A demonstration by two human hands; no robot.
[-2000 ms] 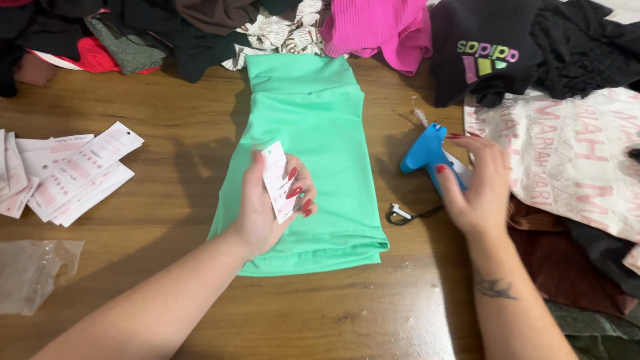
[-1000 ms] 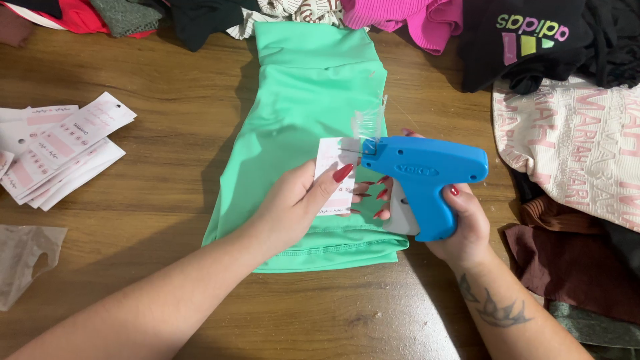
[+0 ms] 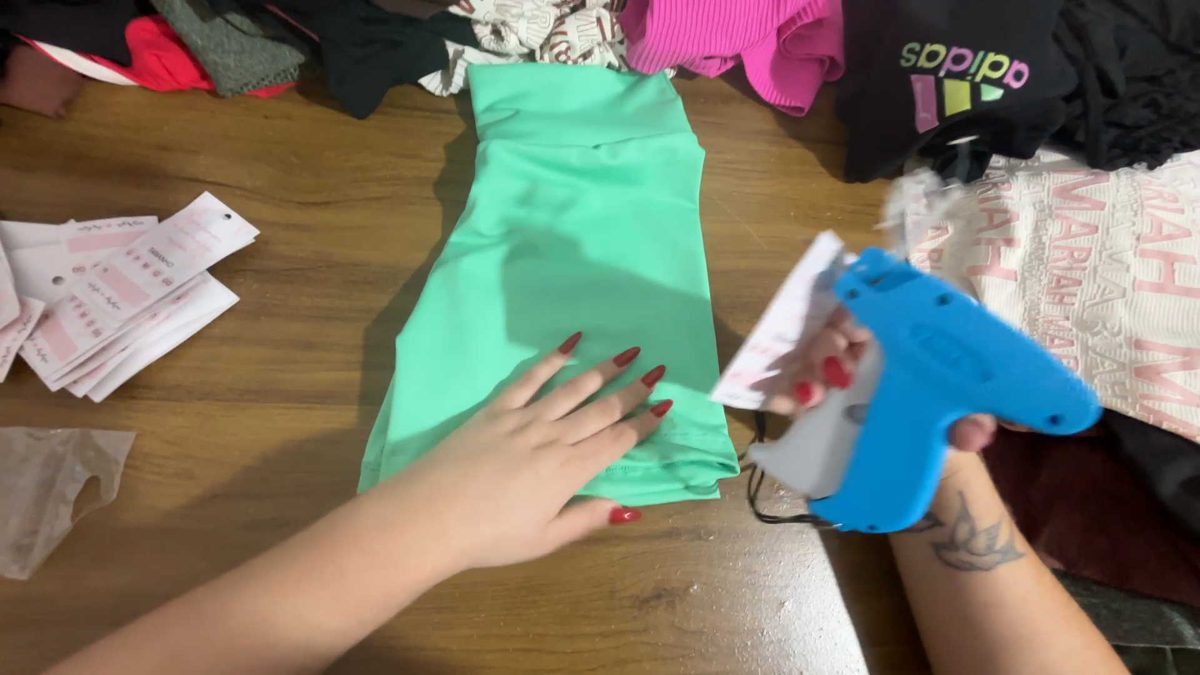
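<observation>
Folded green shorts [image 3: 591,234] lie on the wooden table, waistband toward the far side. My left hand [image 3: 553,450] rests flat on their lower part, fingers apart, holding nothing. To the right of the shorts, my right hand [image 3: 834,375] grips a blue tagging gun [image 3: 947,375] with a grey trigger. A white and pink card tag [image 3: 783,323] is at the gun's needle end, by my right fingers; the needle itself is hidden. Clear plastic fasteners [image 3: 919,211], blurred, stick up from the gun. A black cord [image 3: 773,502] loops below it.
Printed card tags [image 3: 141,291] lie in a loose pile at the left, with a clear plastic bag [image 3: 56,487] nearer me. Dark clothes, a pink ribbed garment [image 3: 741,42] and a black adidas garment [image 3: 956,84] line the far edge. A cream printed garment [image 3: 1106,272] lies at the right.
Two seconds ago the gun lay on the table and my left hand held the tag. One second ago both hands met at the needle; now the left hand is on the shorts and the tag is at the gun.
</observation>
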